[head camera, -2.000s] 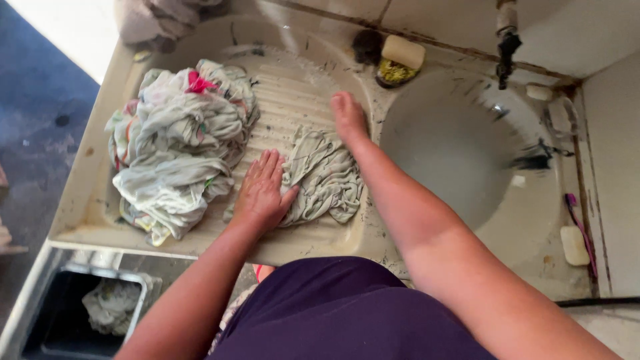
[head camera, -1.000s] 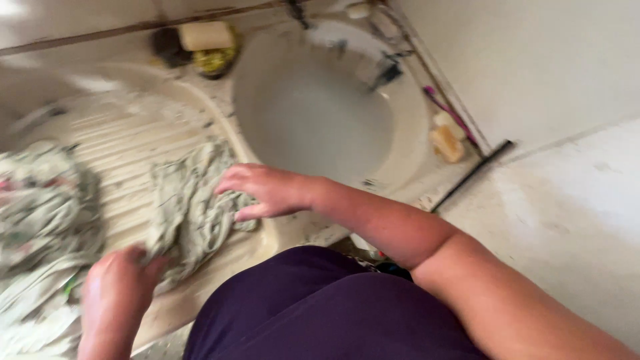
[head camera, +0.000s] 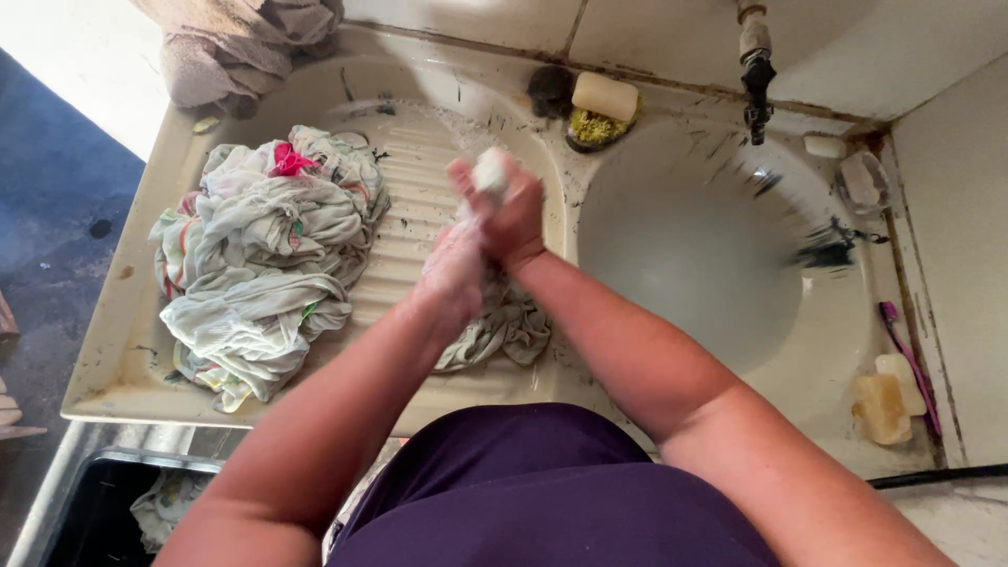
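My left hand (head camera: 457, 264), wet and sudsy, and my right hand (head camera: 513, 213) press together above the ribbed washboard (head camera: 405, 205) of a beige sink. Both grip a pale grey-green cloth (head camera: 500, 335). A small whitish bunch, apparently part of it, pokes out above the fingers; the rest lies crumpled below the wrists. To the left, a large heap of wet pale cloths (head camera: 260, 244) with a red patch rests on the board. Cloudy water (head camera: 685, 260) stands in the round basin at right.
A black tap (head camera: 757, 87) hangs over the basin. Soap (head camera: 605, 96) sits on a yellow scrubber (head camera: 598, 126) behind. Along the right rim lie more soap bars (head camera: 880, 408) and a purple toothbrush (head camera: 909, 362). A towel (head camera: 236, 55) drapes the back left corner; a black tub (head camera: 94, 504) stands below.
My hands, apart on either side of the cloth one second ago, are now together and closed on it. The view has swung back left.
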